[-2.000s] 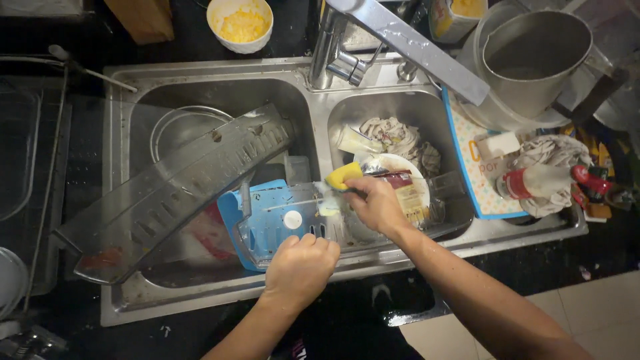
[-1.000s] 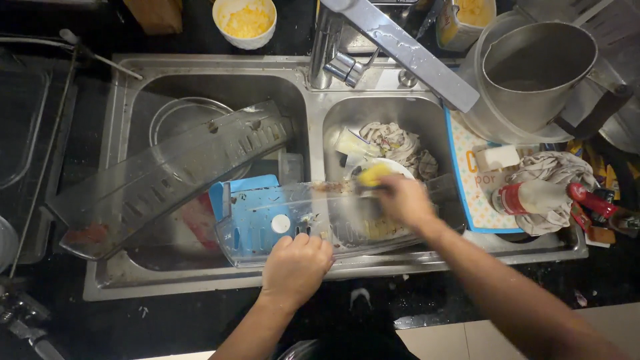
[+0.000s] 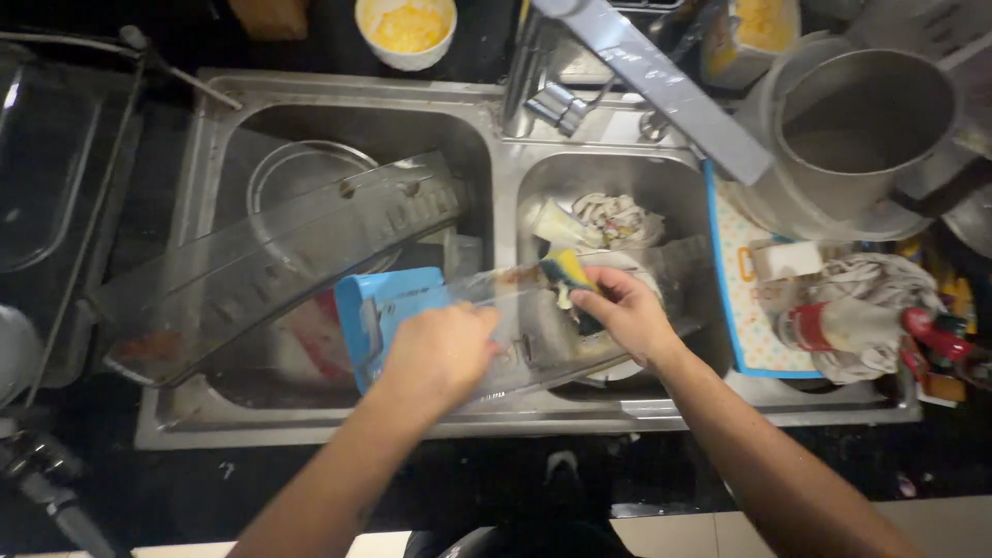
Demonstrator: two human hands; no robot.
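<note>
A clear plastic bin or shelf tray [image 3: 504, 364] lies across the divider of a double steel sink [image 3: 508, 186]. My left hand [image 3: 442, 353], blurred, is over the left part of this tray; whether its fingers grip it is unclear. My right hand [image 3: 628, 310] pinches a yellow and green sponge [image 3: 570, 271] above the tray's right part. Beneath the tray's left end is a blue plastic container [image 3: 403, 287]. Another long clear plastic tray [image 3: 294, 256] slants across the left basin, over a round clear lid or dish [image 3: 310, 155]. A crumpled cloth [image 3: 620, 217] lies in the right basin.
The faucet [image 3: 666, 85] reaches over the right basin. Right of it stand a large metal pot [image 3: 860, 116], a patterned tray with a blue rim [image 3: 728, 310] and a bottle with a red label [image 3: 845, 325]. A white bowl [image 3: 407, 35] sits behind the sink, a dish rack [image 3: 85, 209] at left.
My left hand has moved from the tray's near edge to farther over it. My right hand, with the sponge, has shifted slightly left since a second ago.
</note>
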